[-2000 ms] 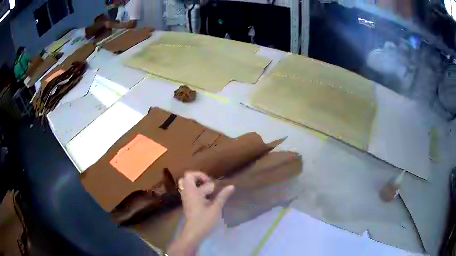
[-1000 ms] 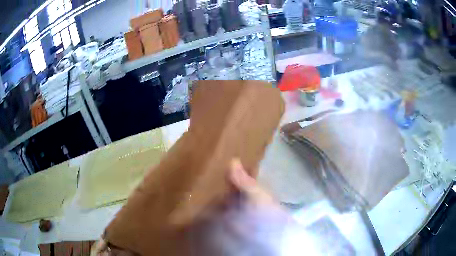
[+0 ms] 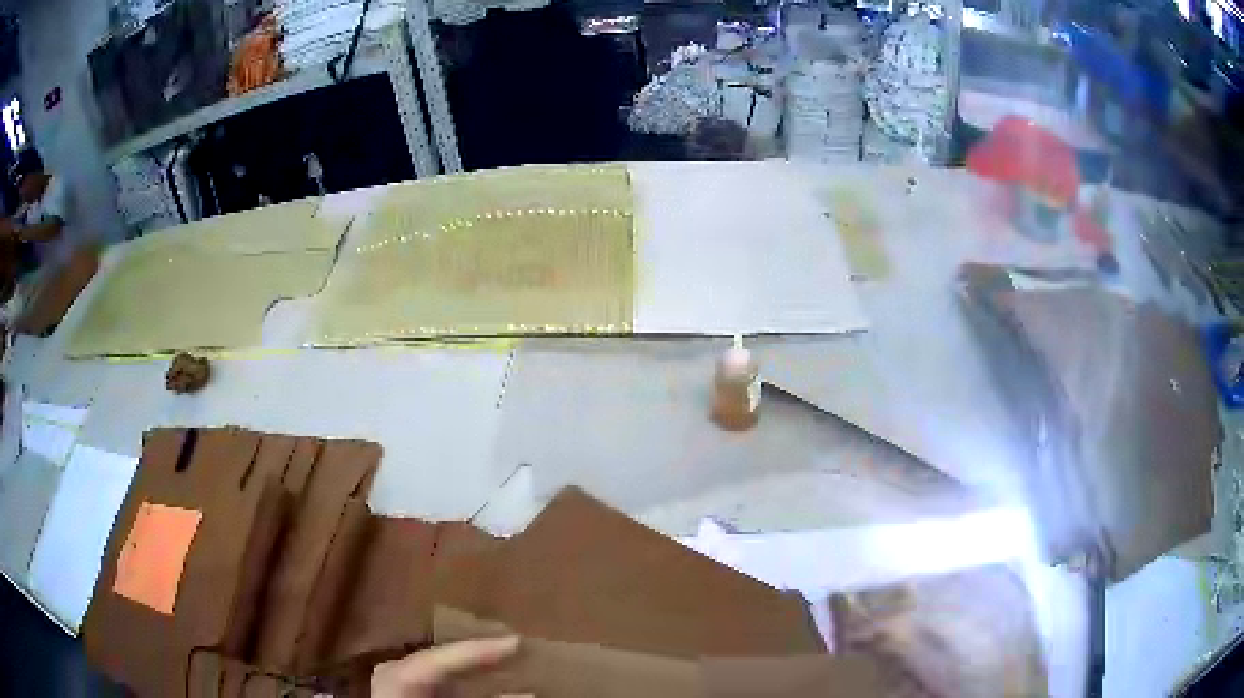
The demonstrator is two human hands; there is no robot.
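A brown bag panel [image 3: 628, 573] lies at the lower middle, its near part cut off by the bottom edge. My left hand [image 3: 450, 665] is at the bottom edge, partly cut off, its fingers over the panel's near flap; the thumb is hidden. My right hand is not in view. Overlapping placed panels [image 3: 321, 545] lie at left, with an orange slip [image 3: 157, 555] on them. The grey-brown pounding slab [image 3: 941, 627] lies right of the panel, under glare.
A glue bottle [image 3: 737, 389] stands upright behind the panel. Waiting panels [image 3: 1119, 409] lie at right. Yellow-green sheets [image 3: 478, 259] lie along the far side. A small brown lump [image 3: 187, 372] sits at left. A red plastic bag [image 3: 1023, 164] is at far right. A person [image 3: 38, 211] is at far left.
The brown panel, raised in my hands a second ago, is now down at the bench's near side. My right hand has left the picture. The view has turned back left and down.
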